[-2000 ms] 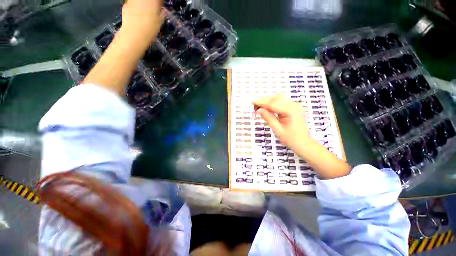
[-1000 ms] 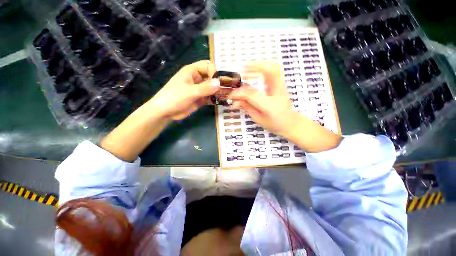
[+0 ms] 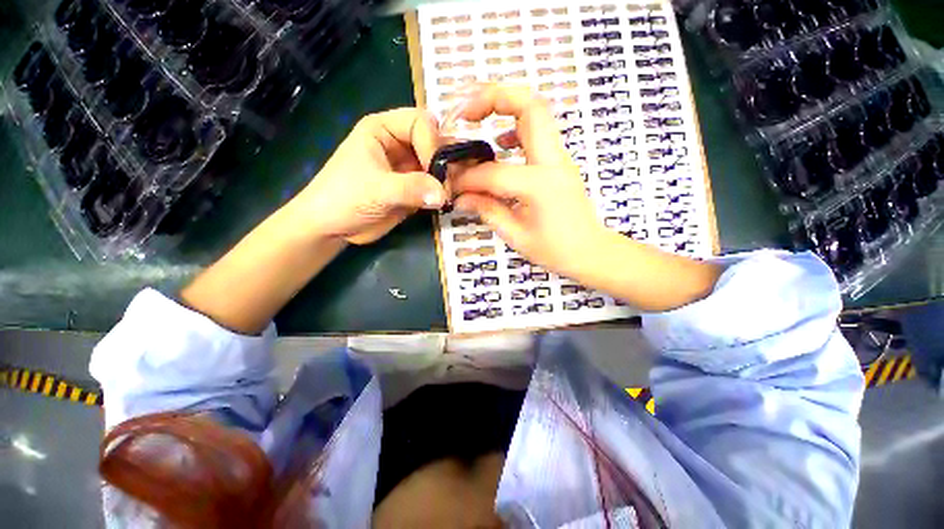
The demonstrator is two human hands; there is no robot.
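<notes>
A small black housing [image 3: 462, 155] is held up between my two hands, over the left part of the white release liner sheet [image 3: 631, 212]. My left hand [image 3: 381, 178] grips its left side between thumb and fingers. My right hand [image 3: 533, 186] is at its right side, with the thumb and a finger touching it and the forefinger curled above. Whether an adhesive piece is at my right fingertips cannot be told. The sheet bears columns of dark shapes on the right and at the bottom, and pale tan ones at the upper left.
A clear blister tray [image 3: 155, 114] with black parts lies at the left. Another such tray [image 3: 828, 114] lies at the right. The tan backing board edge [image 3: 419, 78] shows beside the sheet. A small pale scrap [image 3: 397, 293] lies near the bench's front edge.
My left hand came from the left tray to the middle with the housing. My right hand left the sheet's surface and met it there. Since a second ago, the housing has tilted and the view has shifted.
</notes>
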